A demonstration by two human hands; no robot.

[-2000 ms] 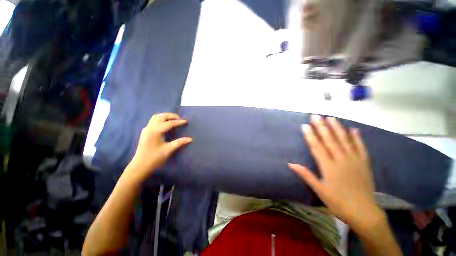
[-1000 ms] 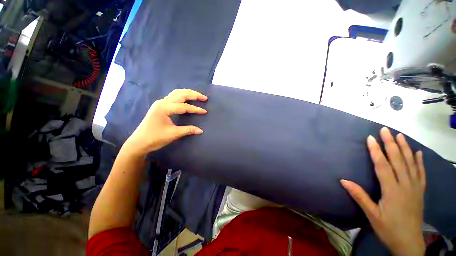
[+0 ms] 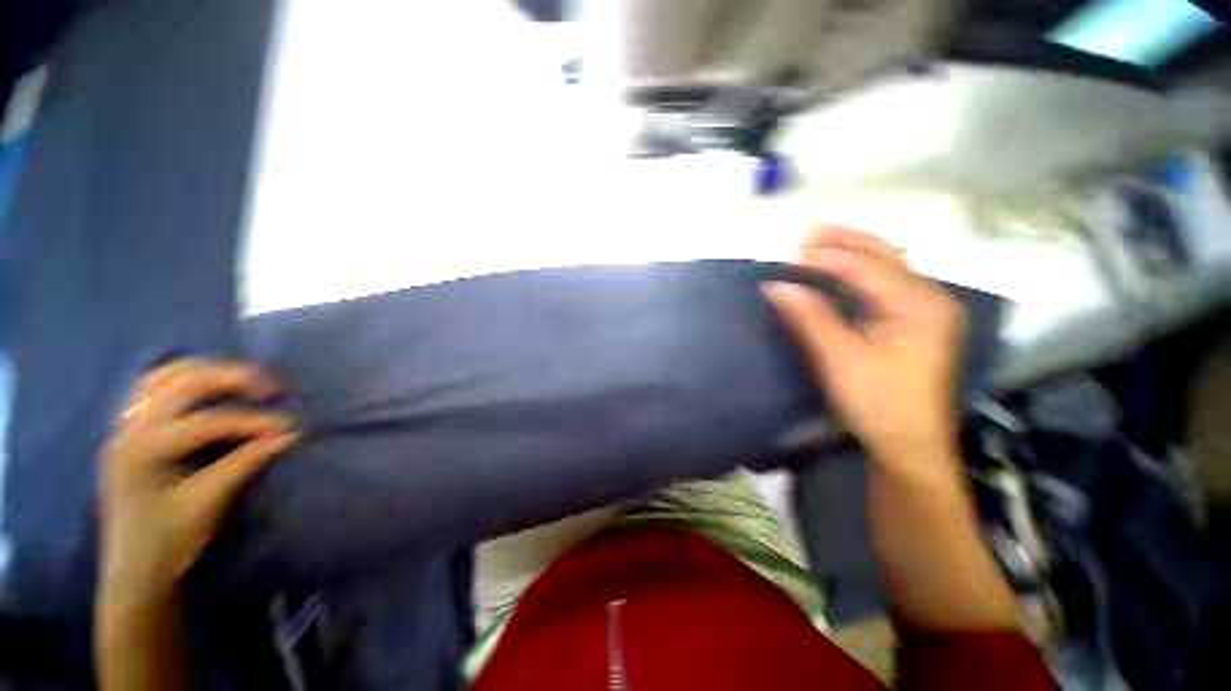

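A dark grey-navy cut panel (image 3: 540, 365) lies across the front of the white table, creased towards its left part. My left hand (image 3: 196, 452) is on the panel's left end, fingers curled and thumb near the fingertips; blur hides whether cloth is pinched. My right hand (image 3: 878, 331) holds the panel's upper edge at the right between thumb and fingers. A stack of dark cut pieces (image 3: 122, 203) lies at the left of the table. The sewing machine (image 3: 729, 47) stands beyond the panel, blurred, its presser foot area (image 3: 689, 122) above the panel's far edge.
The white table (image 3: 392, 176) shows between stack and machine. Dark cloth (image 3: 1120, 513) is heaped at the lower right. A metal bar (image 3: 290, 641) stands below the table at lower left. A bright screen-like surface (image 3: 1134, 27) is at the top right. My red clothing shows at the bottom.
The view has swung right and blurred. My right hand has gone from lying flat on the panel to gripping its upper edge. Creases now show in the panel.
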